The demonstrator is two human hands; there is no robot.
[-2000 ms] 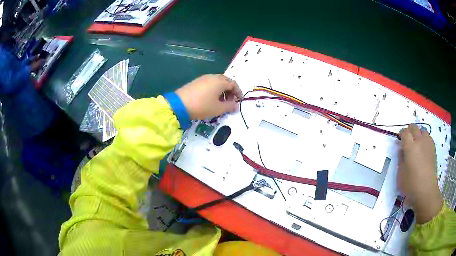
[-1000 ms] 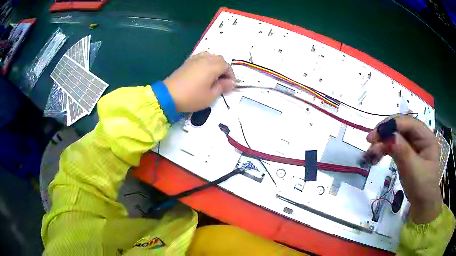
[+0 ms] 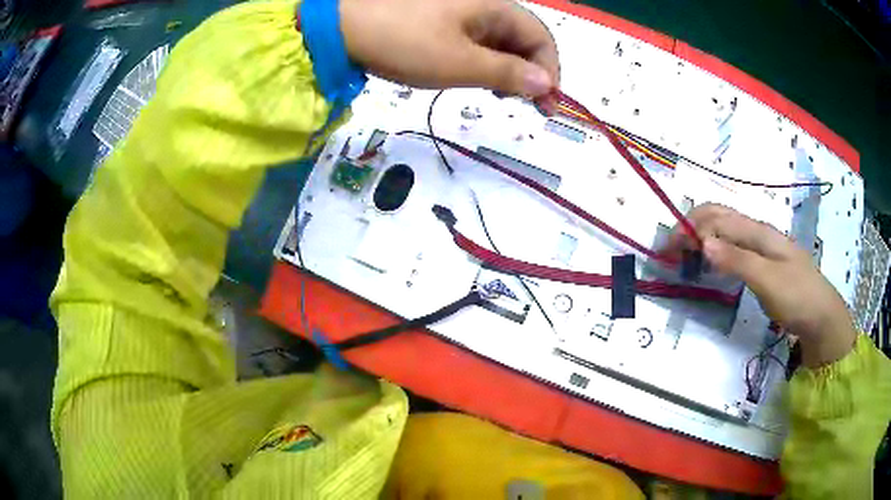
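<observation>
My left hand [image 3: 459,49] pinches a red-and-black cable bundle [image 3: 640,174] at the top centre; the bundle runs taut down to my right hand [image 3: 762,269]. My right hand grips its lower end, with a black piece at the fingertips. Another stretch of dark red cable [image 3: 528,183] slants across the white display back [image 3: 391,256] to my right fingers. A lower red-and-black bundle [image 3: 537,269] lies under a black tape piece [image 3: 623,286]. A multicolour cable [image 3: 635,146] lies partly behind the held bundle. What my right palm covers is hidden.
Red foam [image 3: 430,356] borders the panel. A black sleeved cable [image 3: 410,324] crosses the near edge. A green circuit board [image 3: 352,176] and black oval speaker [image 3: 395,187] are at the panel's left. Sticker sheets [image 3: 132,103] lie at the upper left. A blue cord hangs near my left arm.
My left hand has moved up and right with the bundle, drawing it into a steep line. My right hand has moved slightly left and down, onto the bundle near the panel.
</observation>
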